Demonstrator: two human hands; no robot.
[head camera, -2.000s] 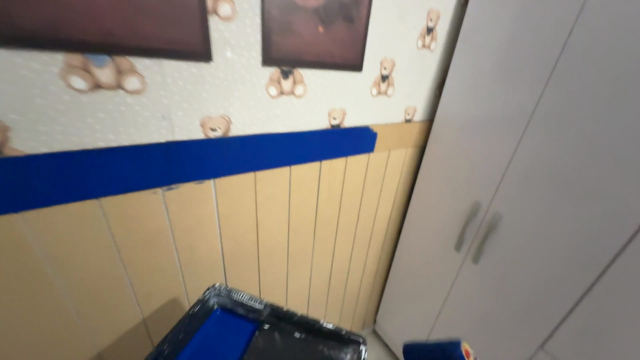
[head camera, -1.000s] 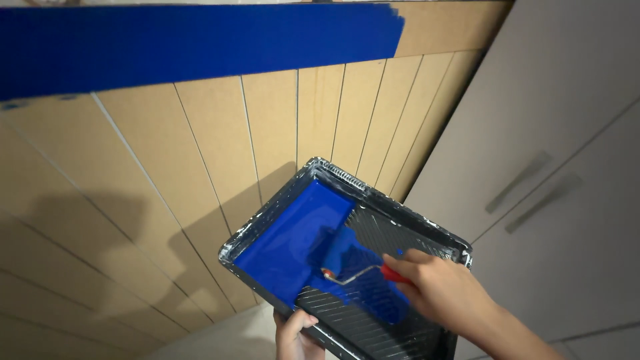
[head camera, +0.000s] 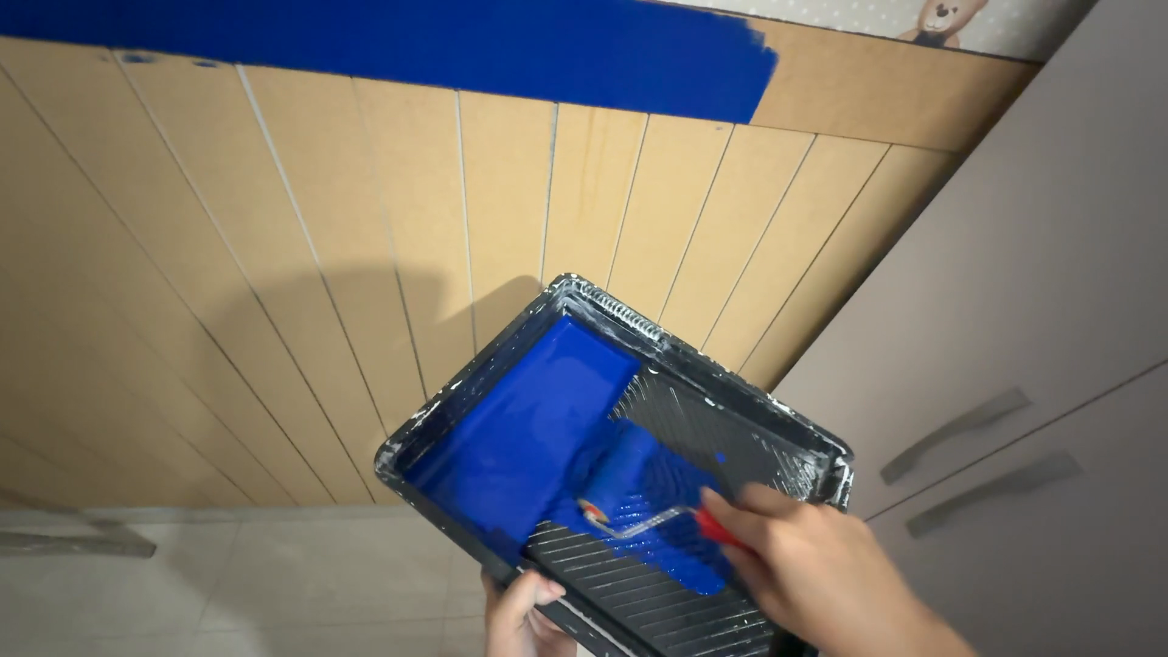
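My left hand (head camera: 527, 613) grips the near edge of a black plastic paint tray (head camera: 707, 370), its thumb over the rim. Blue paint (head camera: 525, 424) lies in the tray's well at the left and smears part of the ribbed ramp. In my right hand (head camera: 803, 557) is the red handle of a small paint roller (head camera: 620, 461). The roller's blue-coated sleeve rests at the border of the well and the ramp, its wire frame running to the handle. Beyond the tray, the wall's top rail (head camera: 411, 41) is coated blue up to a ragged right end, with bare board past it.
Tan grooved wall panelling (head camera: 511, 182) stands behind the tray. A grey cabinet with two handles (head camera: 958, 433) is close on the right. Teddy-bear wallpaper (head camera: 876, 14) shows at the top. Pale floor tiles (head camera: 319, 570) and a bar-like thing (head camera: 82, 543) lie at lower left.
Both hands, out of view two seconds ago, now show at the tray. Since one second ago, the roller remains on the tray near the well. The view has tilted down from the wallpaper.
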